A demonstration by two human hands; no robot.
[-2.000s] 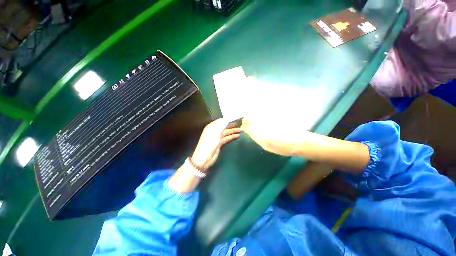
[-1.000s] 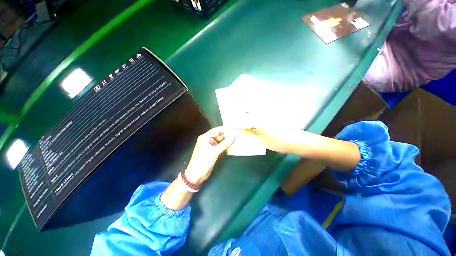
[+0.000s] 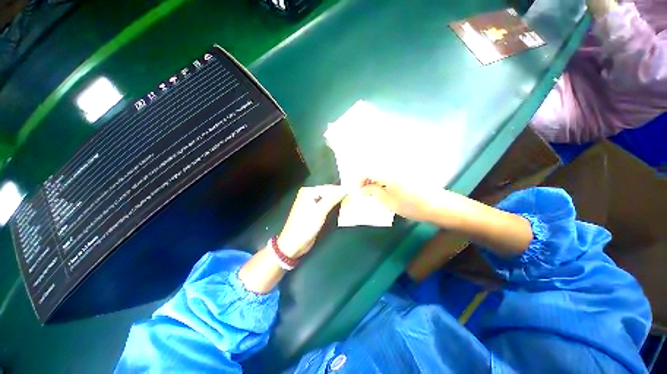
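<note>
White sticker sheets (image 3: 368,213) lie on the green bench, largely washed out by glare. My right hand (image 3: 391,197) rests over them, its fingertips bent at the sheet. My left hand (image 3: 307,219) is at the sheets' left edge, thumb and forefinger pinched together close to the right fingertips. Whether a small sticker is between its fingertips cannot be told. A black retail box (image 3: 146,175) lies to the left of my hands, with its face of white text rows and small icons upward.
A brown-red and white leaflet (image 3: 497,35) lies on the bench (image 3: 307,321) at the upper right. A person in pink sleeves (image 3: 622,66) is beyond it. Brown cartons (image 3: 607,219) stand below the bench at right. Part of another black box (image 3: 285,6) shows at the top edge.
The sheets now lie fanned on the bench, with one lower piece showing below my right hand. My left hand has come off the upper sheet and its fingertips have closed to a pinch.
</note>
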